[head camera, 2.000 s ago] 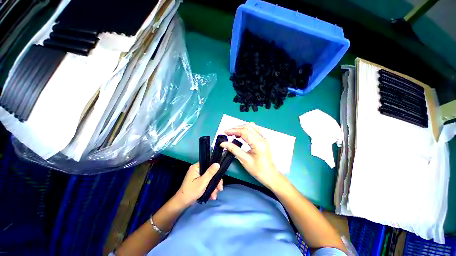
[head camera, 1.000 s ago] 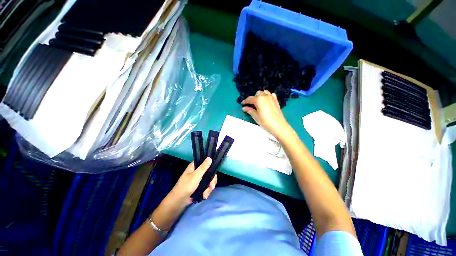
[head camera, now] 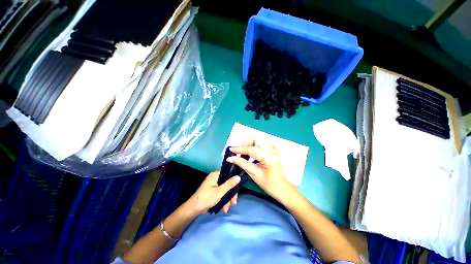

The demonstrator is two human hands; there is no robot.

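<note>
My left hand (head camera: 216, 194) is closed around slim black tubes (head camera: 225, 172), held together above the bench's front edge with their upper ends tilted up. My right hand (head camera: 262, 166) is at the tubes' upper ends, thumb and fingertips pinched there. A tiny black piece seems to be at these fingertips, but the fingers partly hide it. The tubes' exact number cannot be told. A white work sheet (head camera: 295, 157) lies under and behind my right hand. A heap of small black end caps (head camera: 273, 85) spills from the blue parts bin (head camera: 335, 56) onto the green mat.
A tall left stack of paper layers (head camera: 98, 93) with black tubes on top stands in a crumpled clear plastic bag (head camera: 188, 111). A right stack (head camera: 403, 175) has a column of black tubes (head camera: 422, 108). A white scrap (head camera: 335, 142) lies beside it. Blue baskets (head camera: 77, 216) are below the bench.
My right hand has come back from the end cap heap to the tubes' upper ends. The tubes, fanned apart a second ago, are now closer together in my left hand.
</note>
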